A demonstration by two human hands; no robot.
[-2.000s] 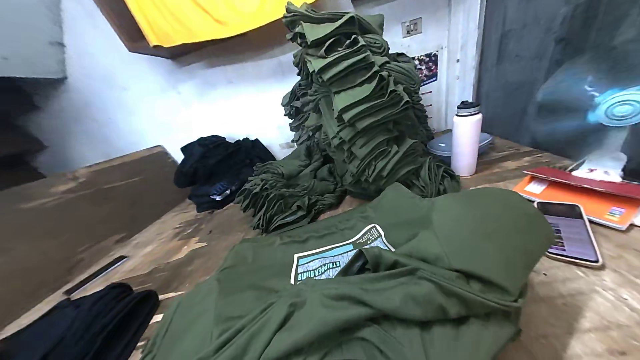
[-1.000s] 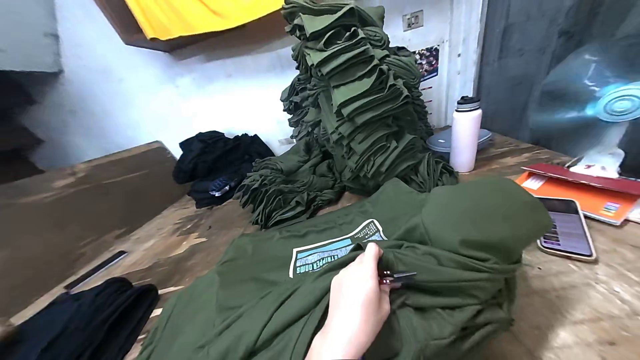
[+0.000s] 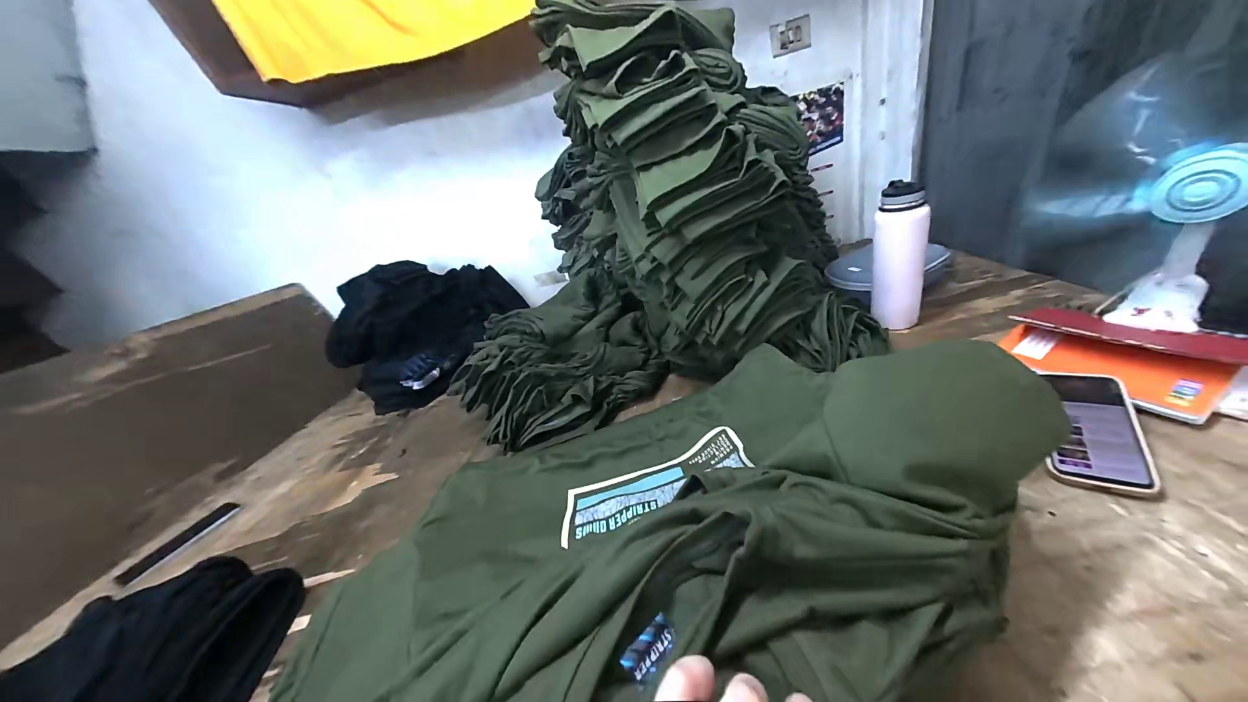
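Note:
A dark green garment (image 3: 507, 546) with a printed panel (image 3: 643, 487) lies rumpled across the front of the wooden table. At the bottom edge of the head view, only the fingertips of one hand show, on or just above the cloth beside a woven neck label (image 3: 648, 648). They look like those of my right hand (image 3: 731, 682), but what they hold, if anything, is hidden below the frame. My left hand is out of the picture. Behind the garment rises a tall stack of folded dark green cloth (image 3: 682, 185).
Black cloth lies at the lower left (image 3: 156, 634) and in a heap further back (image 3: 419, 322). A pink bottle (image 3: 899, 258), a phone (image 3: 1102, 434), an orange folder (image 3: 1121, 366) and a running fan (image 3: 1199, 185) stand or lie at the right. A dark strip (image 3: 175, 546) lies on the left.
One second ago a hand with a small dark tool was over the middle of the garment; now only fingertips show at the bottom edge. The garment's neck opening and label have come into view.

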